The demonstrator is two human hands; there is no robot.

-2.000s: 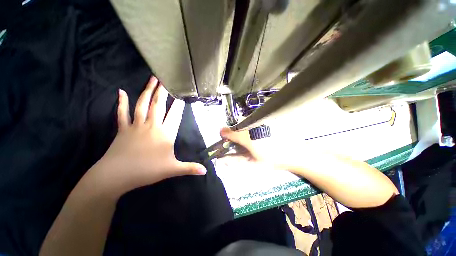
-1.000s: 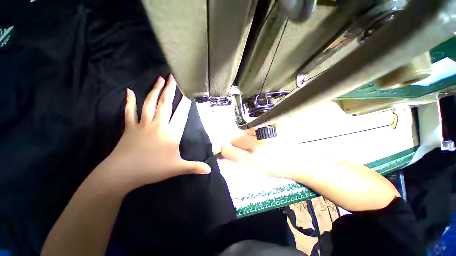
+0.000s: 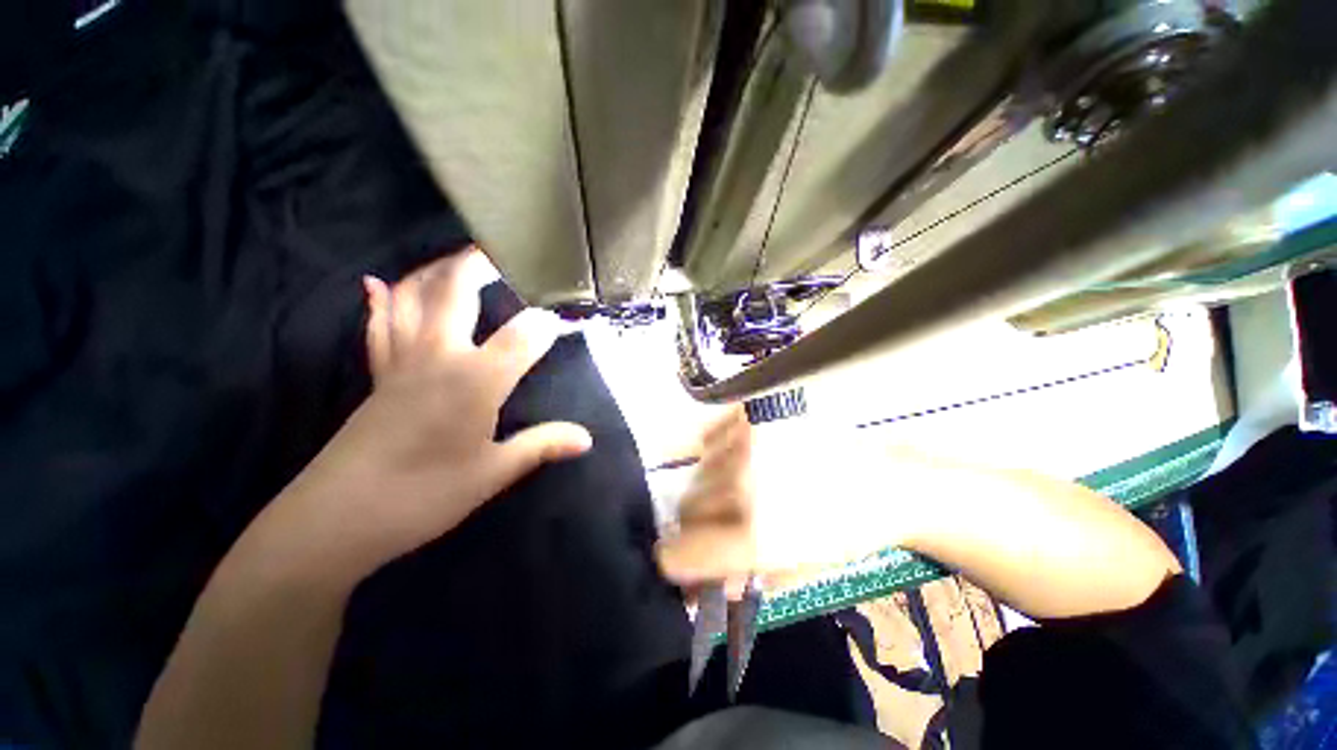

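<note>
The black garment (image 3: 550,586) covers the left side and runs up to the needle area, its edge on the white machine bed (image 3: 1012,377). My left hand (image 3: 440,374) lies flat on the cloth with fingers spread, just left of the presser foot area. My right hand (image 3: 733,513), blurred, is right of the cloth edge. The thread snips (image 3: 722,633) stick out below it with two pointed blades apart, aimed towards my lap. Their handle is hidden in the hand.
The cream sewing machine head (image 3: 506,132) looms above both hands. A black ribbed knob (image 3: 774,406) is just above my right hand. A green measuring strip (image 3: 836,589) edges the table. A curved cream bar (image 3: 938,249) crosses to the upper right.
My right hand has pulled back from the cloth edge, and the snips have swung to point down towards my lap. My left fingers have drawn in slightly and the thumb has moved up.
</note>
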